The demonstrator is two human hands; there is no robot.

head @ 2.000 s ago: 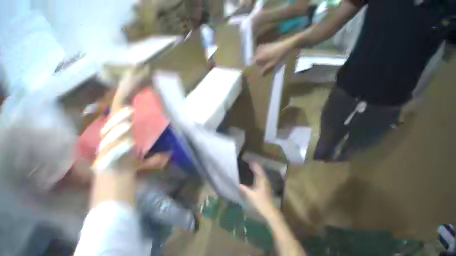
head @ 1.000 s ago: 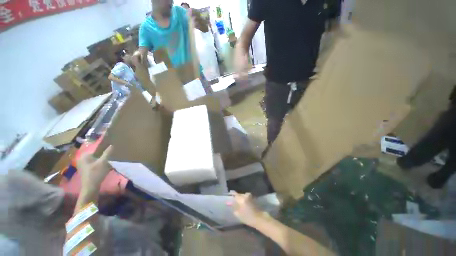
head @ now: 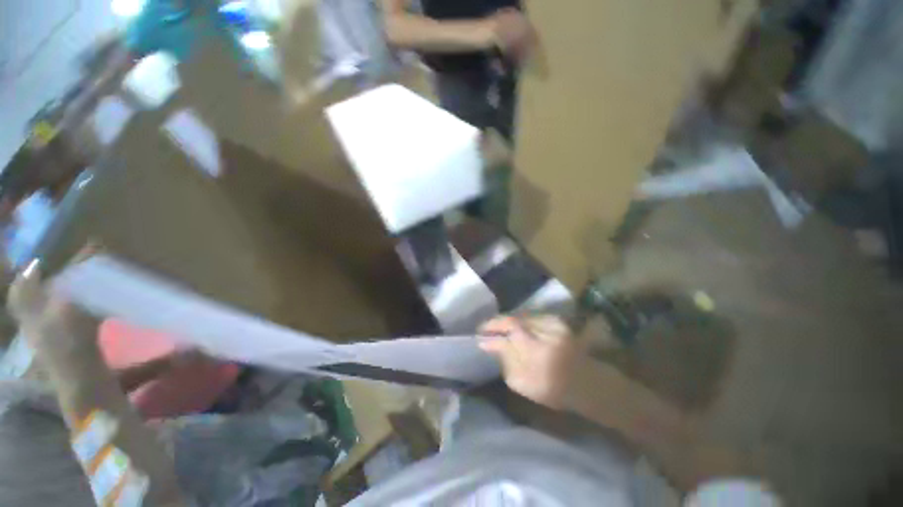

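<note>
A large open carton (head: 262, 213) with brown inner walls stands in front of me. Its near flap (head: 287, 345) is a long white panel across the lower middle. My left hand (head: 45, 297) is blurred at the flap's far left end; its exact hold is unclear. My right hand (head: 530, 352) grips the flap's right end with the fingers over its edge. A thick plain white block (head: 411, 153) stands tilted up in the carton. Small seal stickers (head: 104, 460) with orange edges sit in a row on my left forearm.
A person's arm (head: 446, 32) holds a tall brown cardboard panel (head: 584, 119) behind the carton. A pink-red sheet (head: 163, 371) and grey clothing lie at lower left. Another person in teal (head: 178, 25) is at upper left. Plastic film (head: 708, 173) lies at right.
The view has turned and blurred. My left hand has come to the flap's left end from being open above it. My right hand still holds the right end. The person's hand now touches the brown panel.
</note>
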